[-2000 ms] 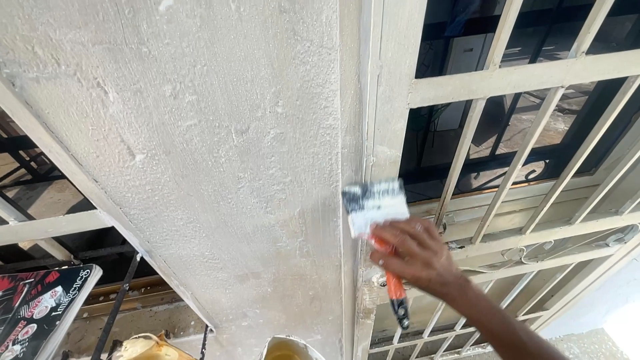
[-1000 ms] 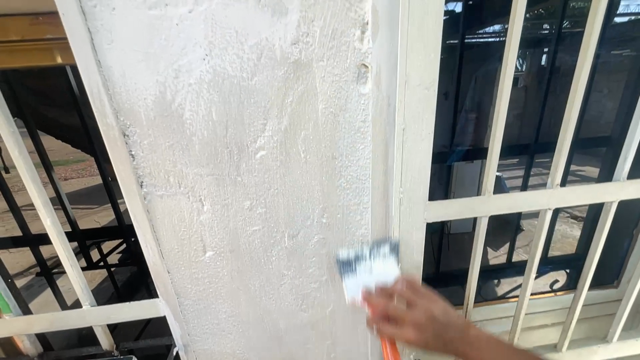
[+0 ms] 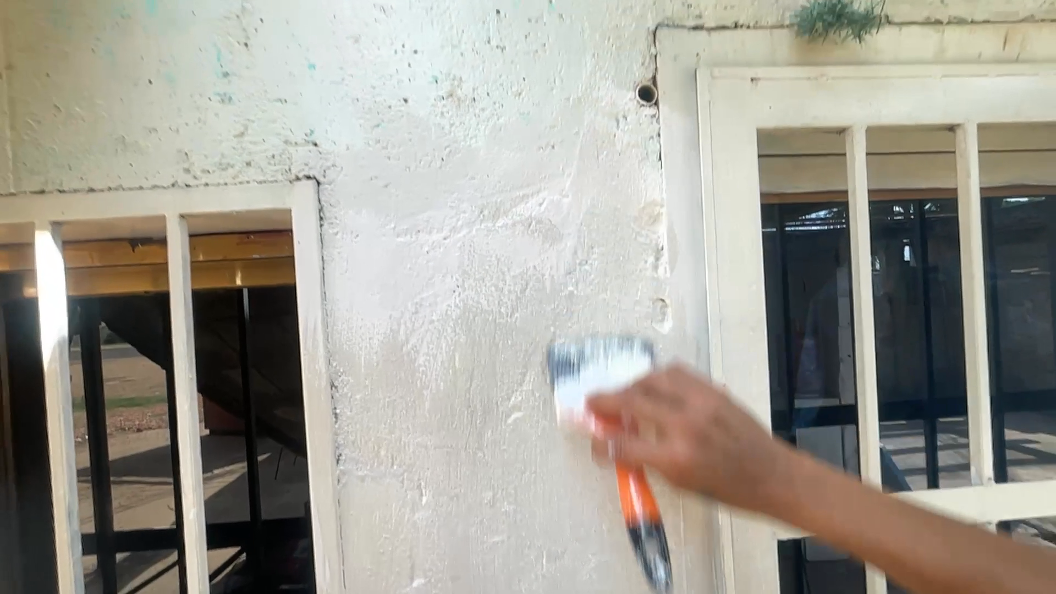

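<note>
My right hand (image 3: 681, 429) grips a wide paintbrush (image 3: 639, 495) by its orange and black handle, near the head. White paint coats the brush's ferrule area, and its dark bristles point up against the rough plaster wall (image 3: 462, 412), or very close to it. The hand and brush are slightly blurred. Around and above the bristles the wall is pale, with brighter white patches higher up and bare, pitted greenish plaster at the top. My left hand is out of the picture.
Cream window bars stand on both sides, in a left frame (image 3: 309, 330) and a right frame (image 3: 734, 247). A short pipe end (image 3: 647, 93) opens in the wall near the right frame's upper corner. A small green plant (image 3: 837, 18) grows from a crack above it.
The view has tilted up to the top of the wall. My right hand still holds the brush, which has moved up the wall, away from the lower part beside the right window frame.
</note>
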